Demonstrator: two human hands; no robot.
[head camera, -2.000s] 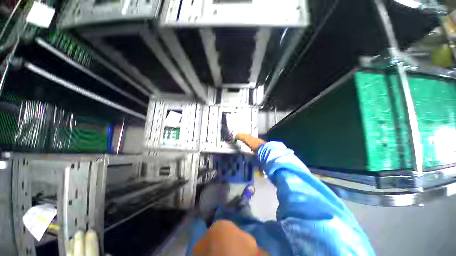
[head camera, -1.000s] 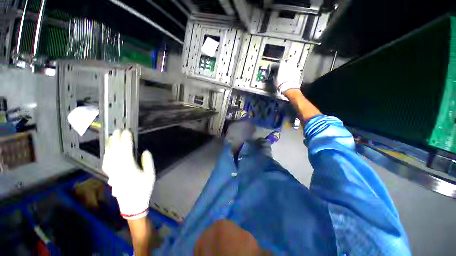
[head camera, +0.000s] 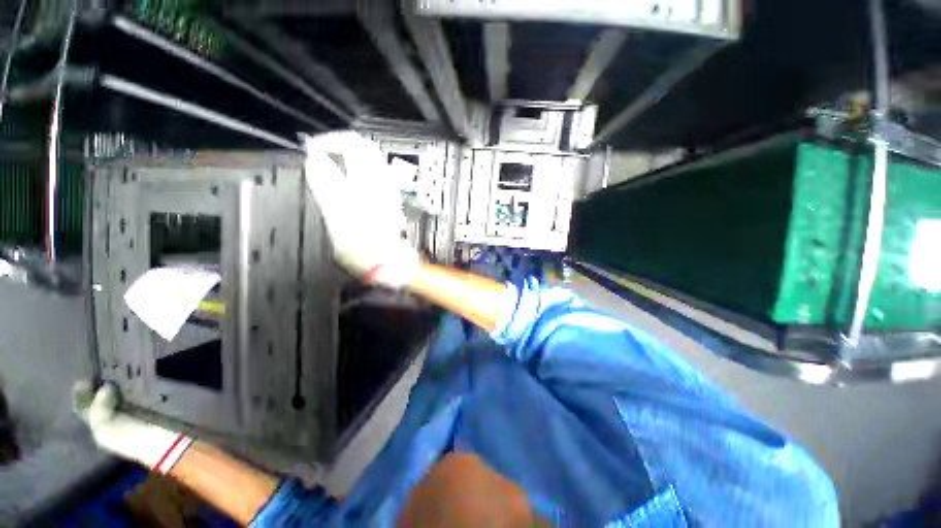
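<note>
A grey metal PCB magazine rack (head camera: 273, 309) stands at the left, its end plate facing me, with two windows and a white paper tag (head camera: 171, 299). My left hand (head camera: 129, 428), in a white knit glove with a red cuff line, grips the lower left corner of the rack. My right hand (head camera: 361, 206), gloved the same, lies at the rack's upper right edge; its fingertips are bright and blurred, but it appears to hold that edge. The rack's dark slotted inside shows at its right side.
More magazine racks (head camera: 469, 211) stand ahead, with others overhead. A trolley with a metal rod frame (head camera: 877, 237) holds large green boards (head camera: 795, 248) at the right. Grey floor (head camera: 712, 413) runs below it. Something blue lies under the rack at lower left.
My right hand has left the far rack and crossed left to the near rack. My left hand has moved down to its lower left corner. The rack appears larger and closer.
</note>
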